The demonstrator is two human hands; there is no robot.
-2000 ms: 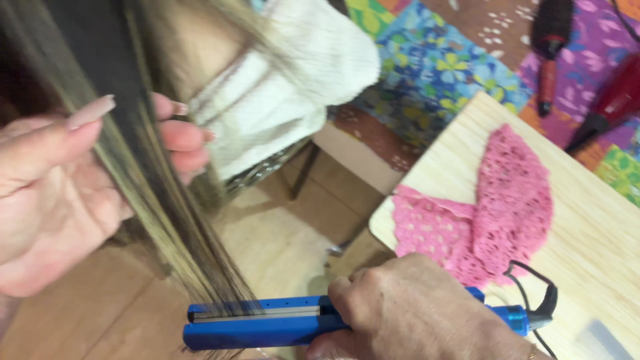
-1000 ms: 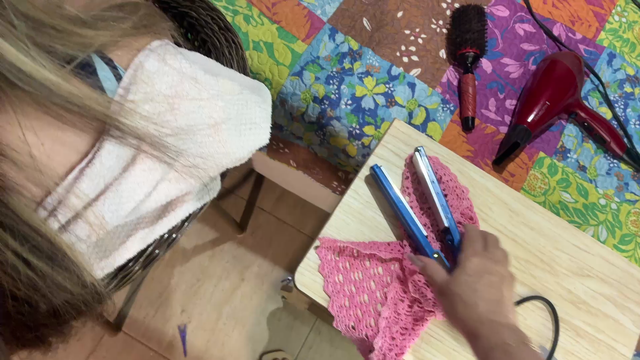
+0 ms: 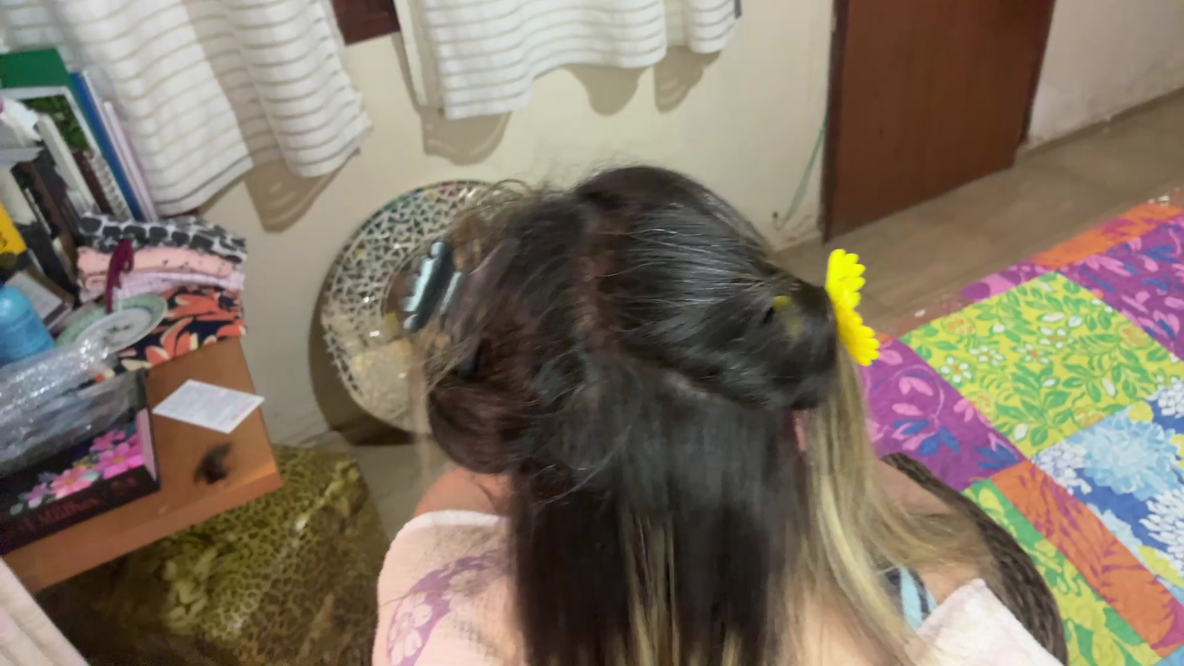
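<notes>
Neither my left hand nor my right hand is in the head view now, so what they hold is hidden. A seated person's dark hair (image 3: 647, 444) fills the middle, seen from behind, with blond lengths (image 3: 846, 499) hanging on the right. The upper hair is gathered in two sections. A grey-blue hair claw clip (image 3: 427, 287) sits at the left section, and a yellow flower-shaped hair clip (image 3: 849, 307) at the right one. A white towel (image 3: 990, 629) lies at the person's right shoulder, and a pinkish cloth with a purple flower print (image 3: 444, 587) covers the left.
To the left, a wooden desk (image 3: 254, 462) bears a flowered box (image 3: 102, 472), a card, folded cloths and books. A round mosaic-framed mirror (image 3: 370, 305) leans on the wall. A patchwork bedspread (image 3: 1008, 361) spreads at the right, beside a dark woven chair back (image 3: 1004, 546).
The view has swung from the table to the back of the head. My right hand was on the blue hair straightener at the pink crocheted cloth; both hands are now out of view.
</notes>
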